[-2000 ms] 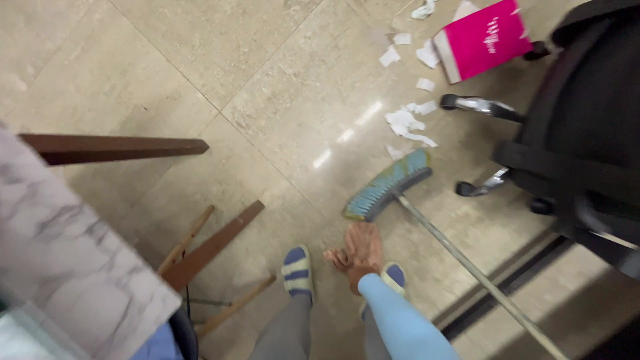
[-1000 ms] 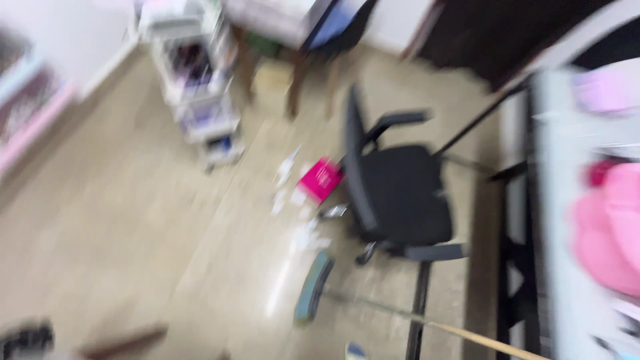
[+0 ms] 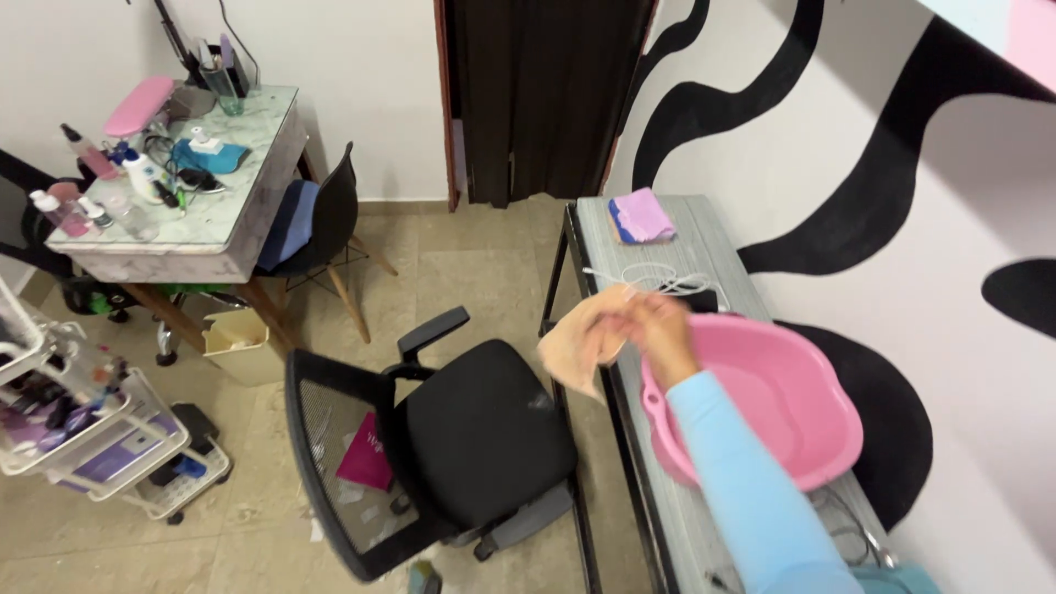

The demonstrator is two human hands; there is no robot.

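Note:
My right hand (image 3: pixel 656 330), in a light blue sleeve, is closed on a thin peach-coloured cloth or sheet (image 3: pixel 569 338) that hangs to the left of the fingers, blurred by motion. It is above the left rim of a pink plastic basin (image 3: pixel 775 396) on a narrow grey table. Beyond the hand lie a coiled white cable (image 3: pixel 660 276) and a folded purple cloth (image 3: pixel 645 216) over a blue one. My left hand is out of view. Part of the broom head (image 3: pixel 424 577) shows at the bottom edge.
A black office chair (image 3: pixel 491 433) stands left of the grey table (image 3: pixel 718 239). Behind its mesh back, a magenta box (image 3: pixel 367 454) and paper scraps lie on the floor. Further left are a marble-patterned table (image 3: pixel 239 198), a cream bin (image 3: pixel 247 346) and a white trolley (image 3: pixel 124 437).
The view has swung up from the floor to the tables and chair. My right hand, low near my feet two seconds ago, is now raised over the grey table beside the basin.

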